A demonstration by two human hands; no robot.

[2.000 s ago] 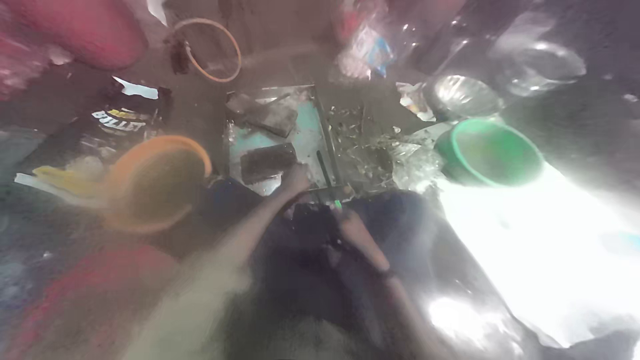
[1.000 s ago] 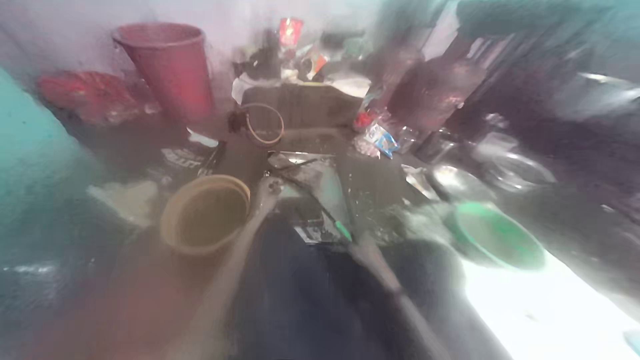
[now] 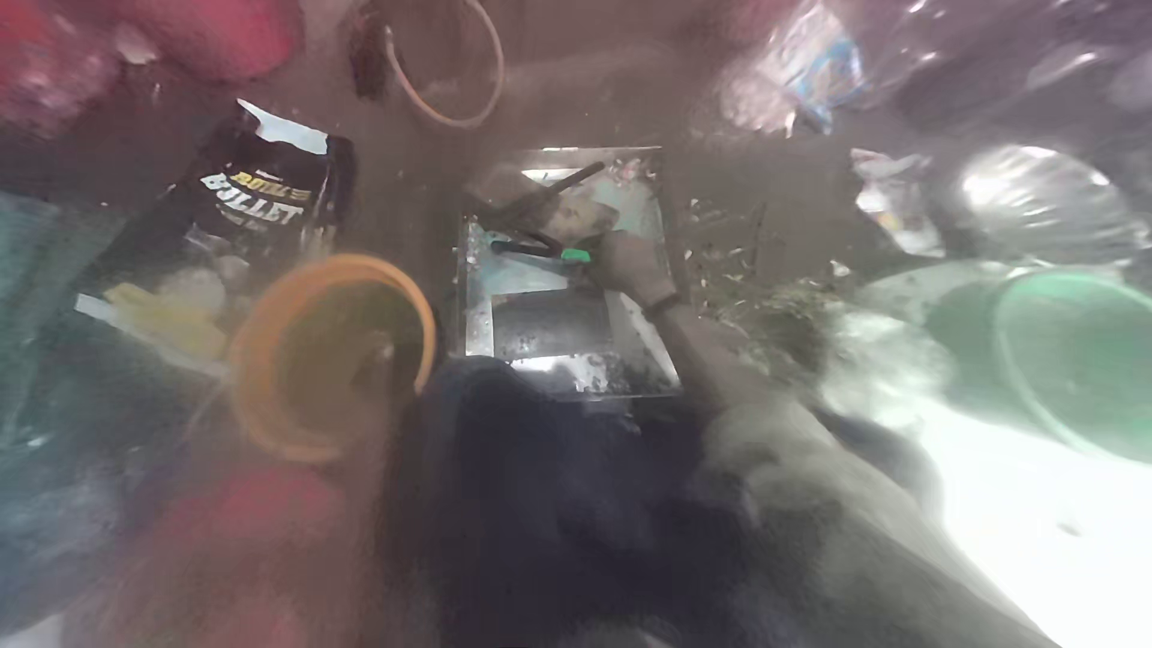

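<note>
My right hand (image 3: pixel 630 265) is closed on a dark, slender tool with a green part (image 3: pixel 576 256), perhaps a knife, over a shallow light-blue tray (image 3: pixel 477 306). A long dark stick-like piece (image 3: pixel 571 180) lies beyond the hand, across a pale brownish lump (image 3: pixel 580 216). A flat dark slab (image 3: pixel 549 319) lies in the nearer half of the tray. My left hand (image 3: pixel 382 346), badly blurred, is at the right inner side of an orange tub (image 3: pixel 423 315); its fingers and anything in them cannot be made out.
A black printed bag (image 3: pixel 261 189) lies beyond the tub. A wire-like hoop (image 3: pixel 499 72) is on the floor. To the right are plant scraps (image 3: pixel 792 306), a green basin (image 3: pixel 999 333), a shiny metal bowl (image 3: pixel 1044 193), a crumpled wrapper (image 3: pixel 900 207) and plastic packaging (image 3: pixel 819 63).
My left hand has moved left, from the tray to the orange tub. My right hand has moved forward over the tray with the green-marked tool. The view has tilted down strongly since one second ago.
</note>
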